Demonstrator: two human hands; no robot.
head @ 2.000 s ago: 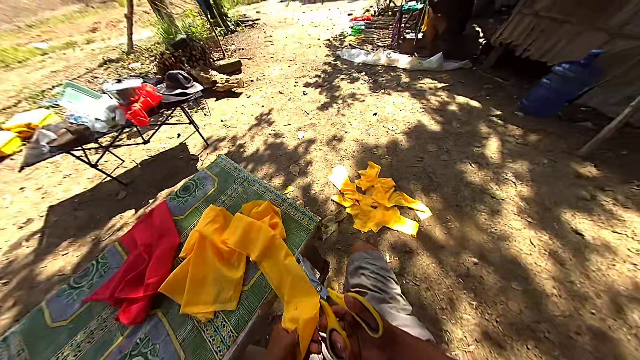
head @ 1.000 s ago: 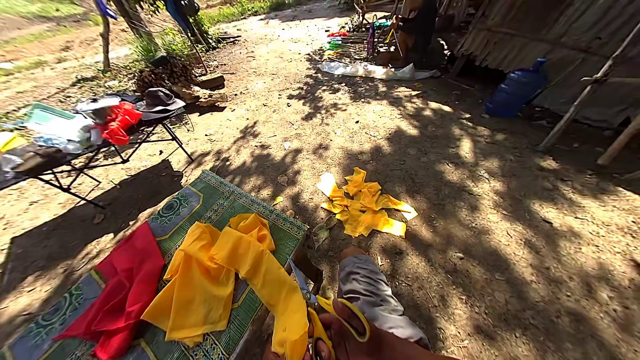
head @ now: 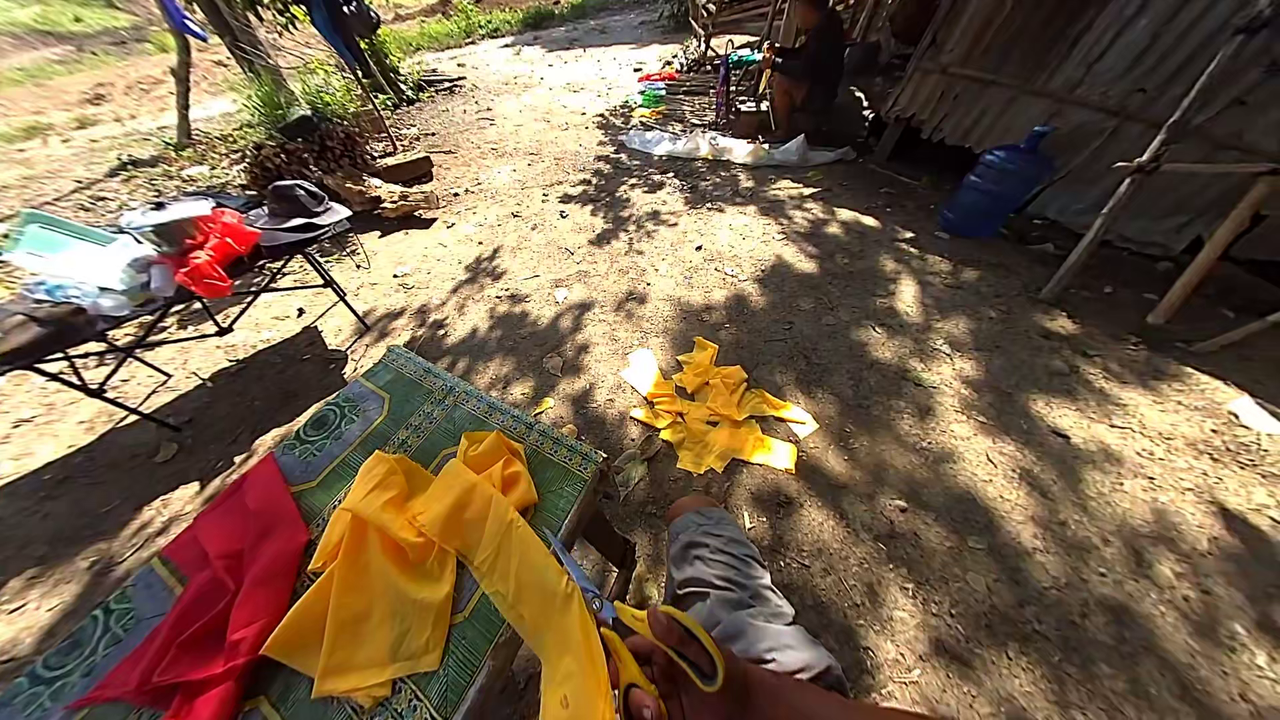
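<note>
My right hand (head: 685, 675), at the bottom edge, grips yellow-handled scissors (head: 598, 604). Their blades point up and left along the edge of a yellow cloth strip (head: 520, 570). That strip runs from a bunched yellow cloth (head: 385, 570) lying on a green patterned mat (head: 400, 410). My left hand cannot be made out in this view; the strip's lower end leaves the frame beside the scissors. Left of the yellow cloth lies a red cloth (head: 235, 590). Several cut yellow cloth pieces (head: 715, 410) lie in a pile on the ground, beyond my knee.
A folding table (head: 130, 345) at the left holds a red plastic bag (head: 212, 250) and a hat (head: 298, 205). Farther off, a person (head: 808, 65) sits beside a white sheet (head: 735, 148). A blue water jug (head: 995, 185) and wooden poles (head: 1150, 150) stand near the shed at the right.
The view has shifted a little to the right. The scissors remain beside the yellow strip, and the cut pieces lie as before. My left hand, partly visible two seconds ago, no longer shows clearly.
</note>
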